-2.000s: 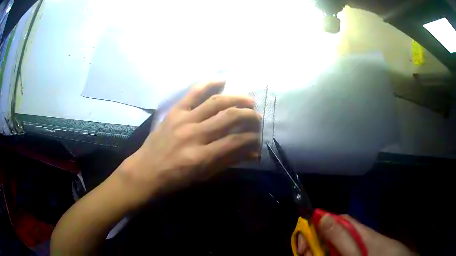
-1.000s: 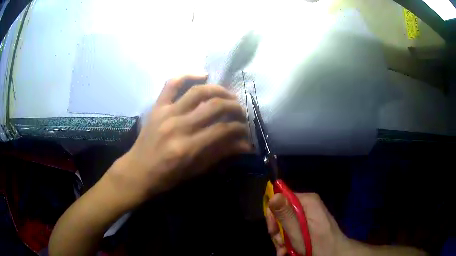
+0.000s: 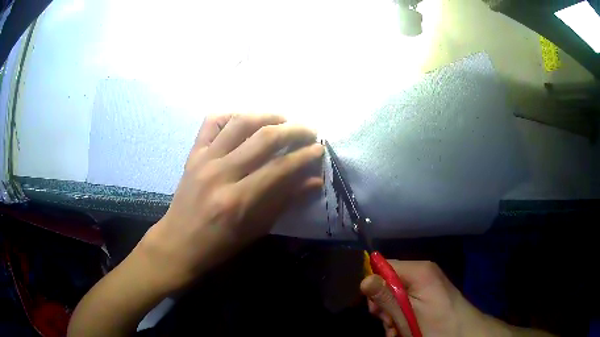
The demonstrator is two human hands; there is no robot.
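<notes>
The garment panel point(image 3: 421, 151) lies pale side up over the table, its front edge hanging over the table edge. My left hand point(image 3: 243, 178) presses flat on it, fingertips beside the stitch lines point(image 3: 327, 210). My right hand point(image 3: 421, 296) holds the fabric scissors point(image 3: 358, 220) by the red and orange-yellow loops. The blades look closed or nearly so, pointing away from me, tips at the far part of the stitch lines near my left fingertips. A dark narrow slit shows between the lines beside the blades. Glare hides the panel's far part.
The white table point(image 3: 56, 105) has a green ruler-marked front edge point(image 3: 92, 191). A pale round machine part point(image 3: 410, 21) stands in glare at the top. A yellow label point(image 3: 549, 52) is at the upper right. Something red point(image 3: 49, 316) is at the lower left. Dark clothing lies below.
The scissors moved from the near end of the stitch lines to farther along them, and their blades closed. A dark slit now shows. My left hand shifted left, and the panel lies flatter.
</notes>
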